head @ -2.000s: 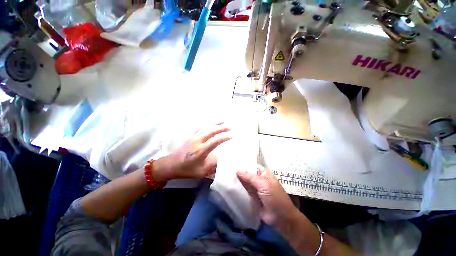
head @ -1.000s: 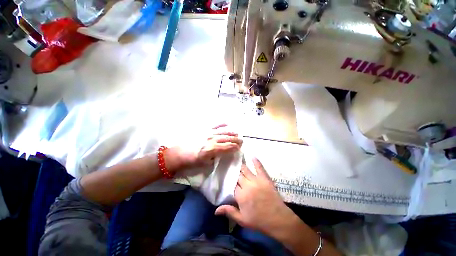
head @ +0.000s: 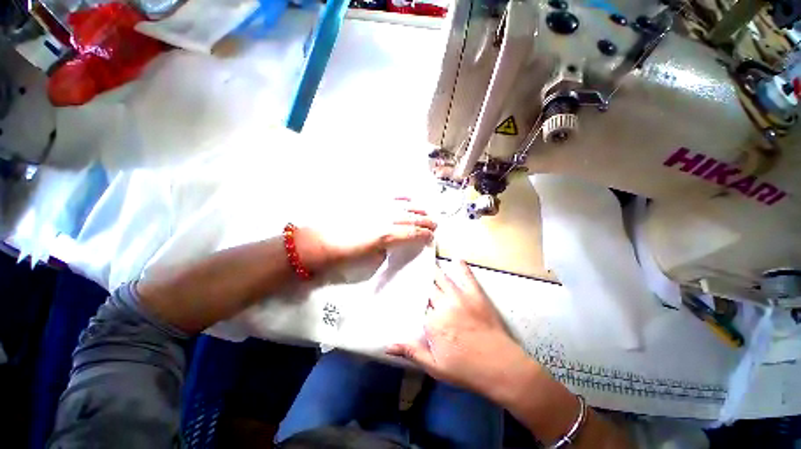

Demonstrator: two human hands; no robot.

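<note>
White fabric lies over the table in front of the needle, its edge near the presser foot; the area is overexposed. My left hand lies on the fabric just below the foot, fingers towards the needle, palm down. My right hand is at the fabric's right edge near the table's front, thumb spread to the left at the cloth; whether it pinches the cloth is unclear. The cream sewing machine head stands above and right. A small dark printed mark shows on the fabric or table left of my right hand.
A narrow white piece lies right of the tan bed cover. A blue bar rises left of the head. A red plastic bag is upper left. Thin coloured tools and a hanging white strip are at right.
Both hands have moved closer to the needle with the fabric. The cloth that hung in my lap now lies over the table's front edge. The view has shifted and tilted.
</note>
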